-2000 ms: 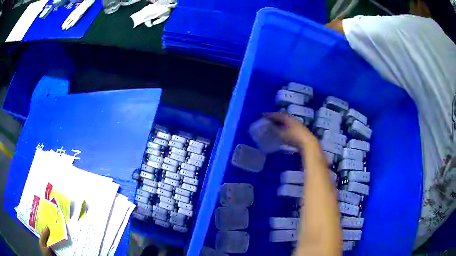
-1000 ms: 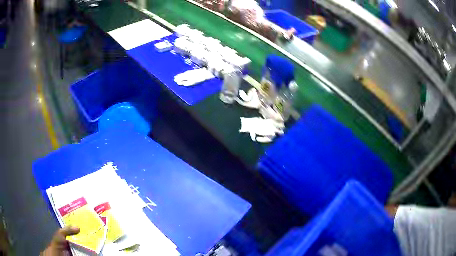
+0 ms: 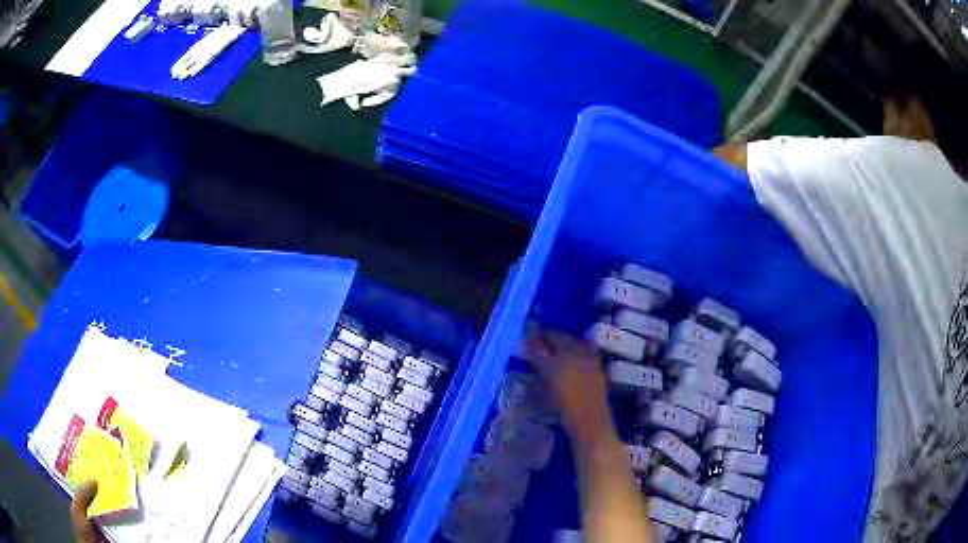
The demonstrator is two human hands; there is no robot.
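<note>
My left hand (image 3: pixel 87 511), cut by the lower left edge, grips white paper sheets (image 3: pixel 202 435) with yellow and red cards (image 3: pixel 104 472) on top. The papers lie against a slanted blue divider sheet (image 3: pixel 234 308). My right hand (image 3: pixel 563 366) is inside a big blue tote (image 3: pixel 812 318), near its left wall. It is blurred, and its fingertips are partly hidden, so I cannot tell whether it holds anything. White power units (image 3: pixel 695 398) stand in uneven rows in the tote. Several flat-laid units (image 3: pixel 510 445) lie blurred along its left side.
A lower blue bin (image 3: pixel 451 392) holds close-packed white units (image 3: pixel 366 424). Behind are stacked blue sheets (image 3: pixel 456 138), white gloves (image 3: pixel 366 80) on the dark bench, and a blue stool (image 3: pixel 125 204). A person in a white shirt (image 3: pixel 839 202) stands against the tote's right side.
The view swung over the bench, then back to the tote. Two seconds ago my right hand held a unit above the rows; now it is by the left wall. My left hand still holds the papers.
</note>
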